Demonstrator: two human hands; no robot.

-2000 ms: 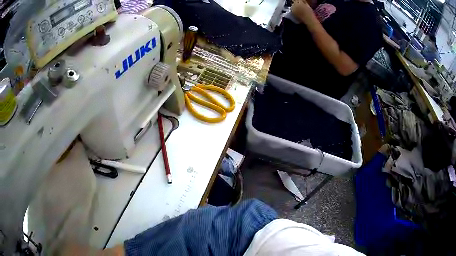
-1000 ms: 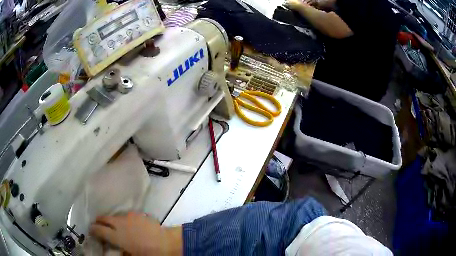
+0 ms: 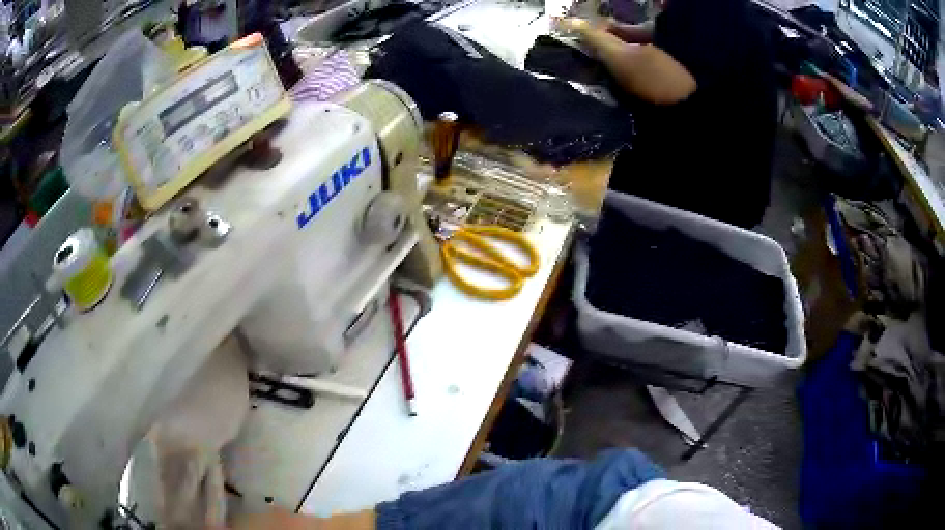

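Observation:
Light beige fabric (image 3: 197, 435) hangs in folds under the arm of the white sewing machine (image 3: 301, 259) with blue JUKI lettering, at the lower left. My right hand (image 3: 285, 520) is blurred and cut off by the bottom edge, beside the fabric's lower end; its fingers cannot be made out. A blue sleeve covers that forearm. My left hand is not in view. The needle area at the lower left corner is only partly visible.
Yellow-handled scissors (image 3: 489, 261), a red pencil (image 3: 402, 352), a white stick (image 3: 323, 386) and a black tool (image 3: 280, 390) lie right of the machine. A pale tub (image 3: 689, 347) of dark fabric stands beyond the table edge, near another person in dark clothing.
The view has shifted since one second ago. My right hand, visible on the beige fabric then, is now mostly below the picture's bottom edge. The fabric's lower part looks more bunched.

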